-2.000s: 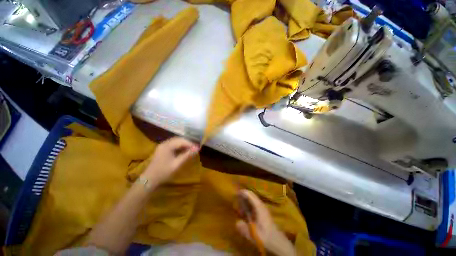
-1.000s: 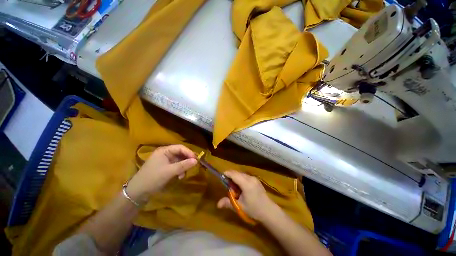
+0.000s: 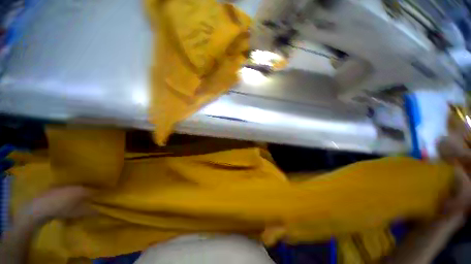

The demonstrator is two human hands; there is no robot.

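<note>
A large mustard-yellow fabric panel (image 3: 222, 193) stretches across my lap from left to right, blurred by motion. My left hand (image 3: 64, 202) is at the lower left, blurred, with its fingers closed on the fabric. My right hand (image 3: 459, 188) is at the right rim, partly cut off, and grips the panel's right end. No scissors can be made out. Another mustard-yellow piece (image 3: 193, 56) lies bunched on the white table beside the needle area, its tip hanging over the front edge.
The white sewing machine table (image 3: 77, 67) crosses the view above the lap. The machine head (image 3: 356, 36) stands at upper right with a lit needle area. More yellow fabric (image 3: 364, 247) is low at right near blue crate parts. A blurred golden thing is at the right rim.
My hands have moved far apart, the right one to the right rim. The panel is now stretched between them. The scissors no longer show. The view has turned and shifted right.
</note>
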